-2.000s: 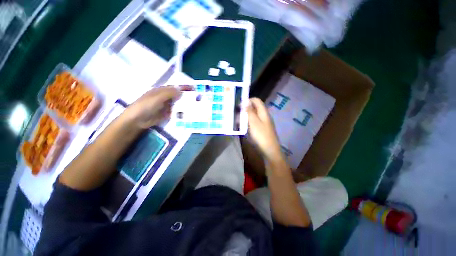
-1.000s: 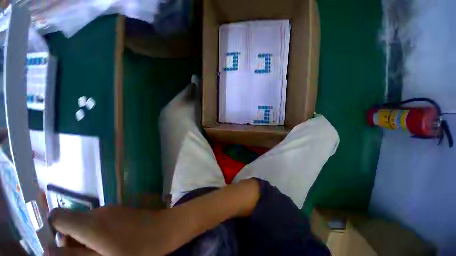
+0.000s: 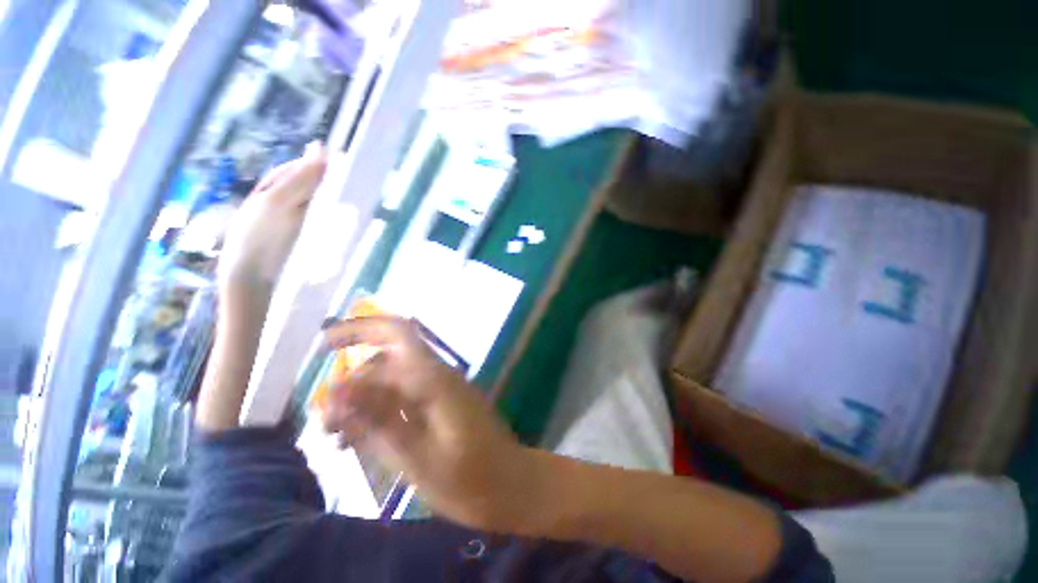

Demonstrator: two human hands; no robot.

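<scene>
My left hand (image 3: 268,222) is raised at the left beside a long white bar; its fingertips are blurred and partly hidden at the bar, so its grip is unclear. My right hand (image 3: 415,416) is above the bench with fingers bent and apart; nothing shows clearly in it. Orange small parts (image 3: 362,310) show behind and between its fingers, mostly hidden. A white housing with blue keys (image 3: 476,173) lies farther up the bench. Small loose white pieces (image 3: 525,238) lie on the green bench top beside it.
The long white bar (image 3: 324,228) crosses the left side. A white sheet (image 3: 484,298) lies on the bench. Bagged parts (image 3: 535,68) are at its far end. An open carton (image 3: 785,456) at the right holds a white layer (image 3: 854,330) with blue keys showing. Blurred equipment is beyond the bar.
The view has turned towards the bench, so the carton sits farther right. My left hand has come into view, raised; my right hand now shows open over the orange parts. The fire extinguisher has left view.
</scene>
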